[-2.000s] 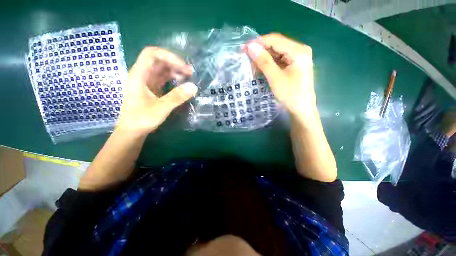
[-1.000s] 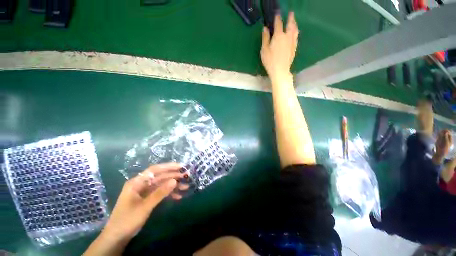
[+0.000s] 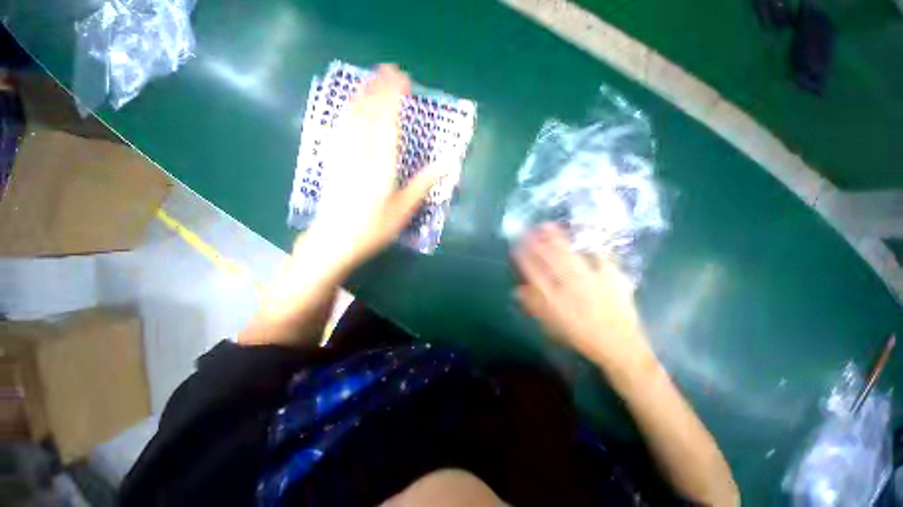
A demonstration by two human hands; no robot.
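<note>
The lens sheet (image 3: 322, 149), pale with rows of tiny dark squares, lies on the green bench left of centre. My left hand (image 3: 366, 178) is laid across it, back up, thumb apart from the fingers, covering its middle. The crinkled clear plastic bag (image 3: 594, 178) lies right of centre. My right hand (image 3: 579, 297) is at the bag's near edge, blurred, fingers bent. Whether it grips the bag or anything else is hidden. The cut piece of sheet cannot be made out.
Another crumpled clear bag (image 3: 134, 45) lies at the bench's far left. The neighbour's bag (image 3: 842, 460) with a thin brown stick (image 3: 873, 374) is at lower right. A pale rail (image 3: 683, 94) crosses upper right, with a dark phone (image 3: 811, 48) beyond. Cardboard boxes (image 3: 89, 371) stand at left.
The view has swung left. My right hand has come back from the phones beyond the rail to the clear bag. My left hand has left the cut piece and moved onto the large lens sheet.
</note>
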